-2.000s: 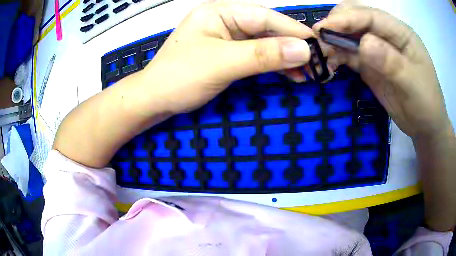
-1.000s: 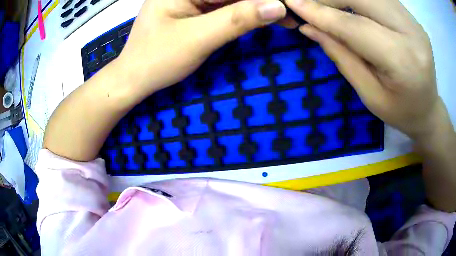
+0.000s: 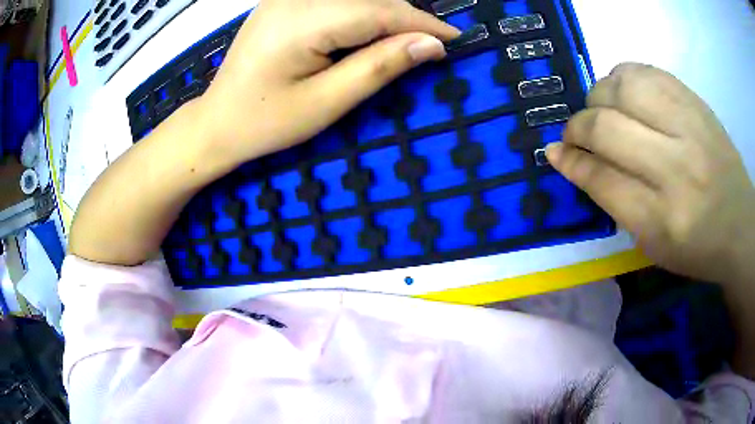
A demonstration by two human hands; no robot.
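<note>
The blue and black tray lies under both hands. My left hand is over its far middle, thumb and index finger closed on the end of a small black part at a tray cell. My right hand is at the right edge, fingertips on another small black part low in the right column; the fingers cover most of it. Several black parts with bright outlines lie above it in that column. One of them shows pale marks.
A white tray with rows of black bars is at the far left. A pink stick lies left of it. Yellow tape runs along the bench's near edge. A white roll is at the left.
My hands, earlier together with an open black frame and a black bar between them, are now apart. My right hand has moved down to the tray's right column; my left is at the far cells.
</note>
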